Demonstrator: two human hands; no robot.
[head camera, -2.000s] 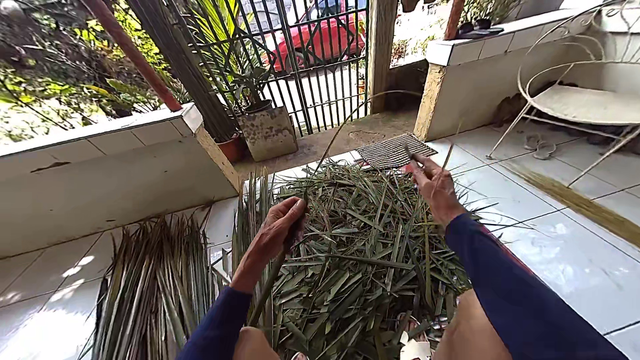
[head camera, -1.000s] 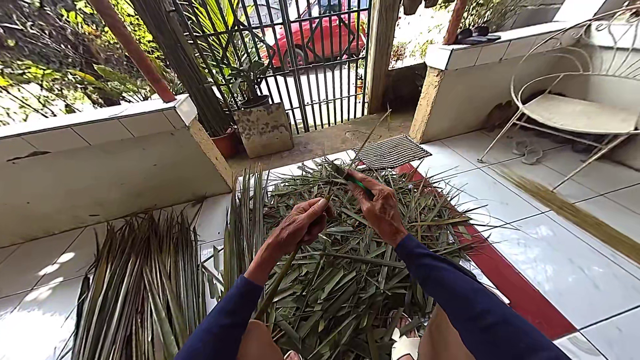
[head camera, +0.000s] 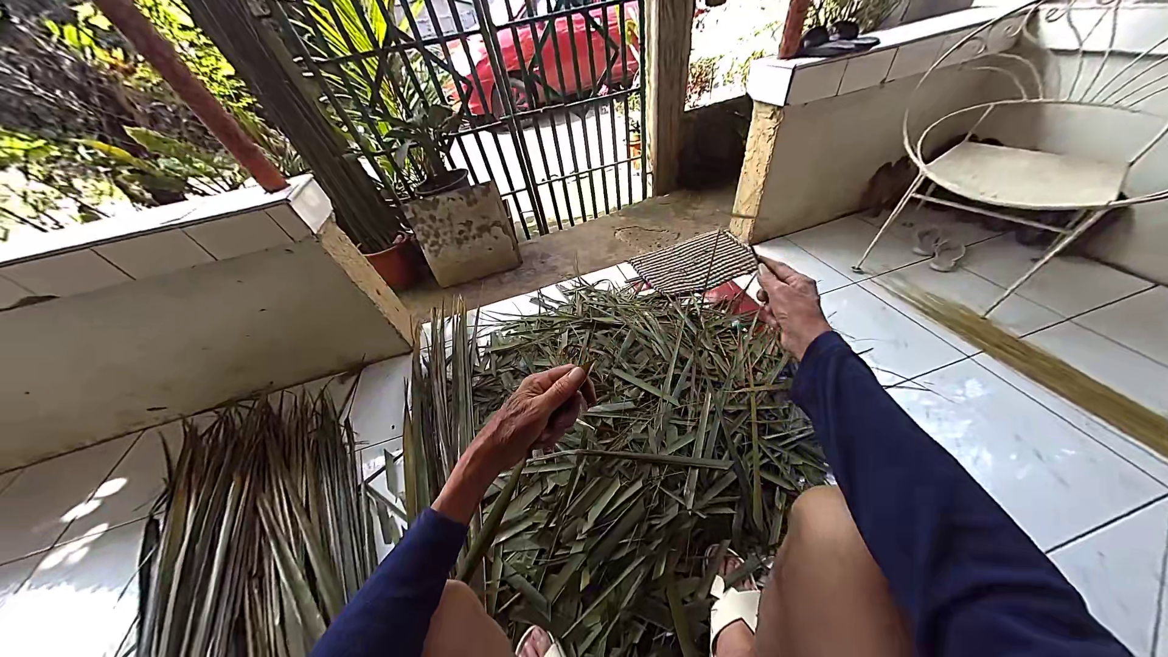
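Observation:
My left hand (head camera: 538, 411) is closed on a long green palm leaf (head camera: 493, 525), whose length trails down beneath the wrist. Up and to the right, my right hand (head camera: 787, 299) is closed around a small object that is mostly hidden in the fingers; a thin dark tip shows at the fingertips. Between and below my hands spreads a heap of cut leaf strips (head camera: 630, 511). A bundle of long palm leaves (head camera: 265, 520) lies on the tiles at the left, and more upright-pointing leaves (head camera: 438, 392) lie along the heap's left side.
A striped mat (head camera: 695, 263) lies beyond the heap, before a metal gate (head camera: 566, 119). At the right stand a white metal chair (head camera: 1031, 173) and, below it, a long bundle of thin yellowish strands (head camera: 1049, 360). A low tiled wall (head camera: 182, 301) borders the left.
My right hand has moved away from my left hand, up and to the right; one second ago they were close together over the heap.

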